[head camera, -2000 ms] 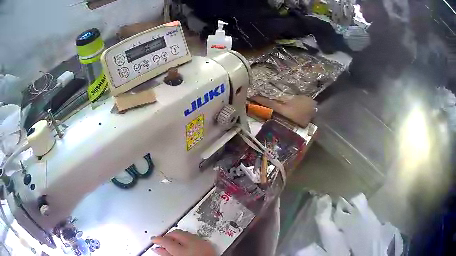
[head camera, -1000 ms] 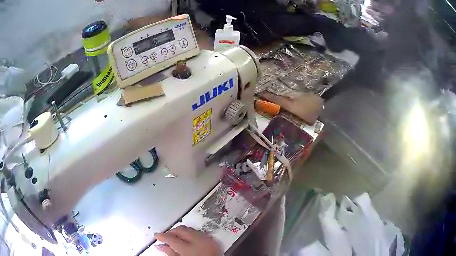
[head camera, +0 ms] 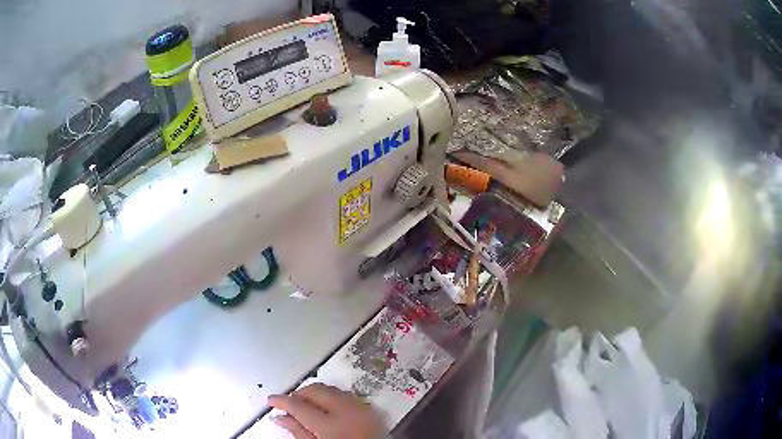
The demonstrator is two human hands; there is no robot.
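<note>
The cream-white JUKI sewing machine [head camera: 257,180] stands in front of me, its needle area [head camera: 133,399] brightly lit at the lower left. My right hand [head camera: 330,413] is at the bottom edge, partly cut off, resting at the seam line of the white bed [head camera: 201,347]. Its fingers point left; whether anything is under them is hidden. My left hand is not in view. Dark green loops [head camera: 243,281] lie on the bed behind the arm.
A reddish clear tray [head camera: 514,225] of small parts stands right of the machine, near an orange handle [head camera: 467,177]. The control panel [head camera: 273,75], a green-labelled bottle [head camera: 174,86] and a pump bottle [head camera: 398,53] are behind. White cloth [head camera: 592,386] lies lower right.
The view has shifted, so the machine and tray sit slightly further right and higher in the picture. My right hand stays at the bed seam with little visible movement.
</note>
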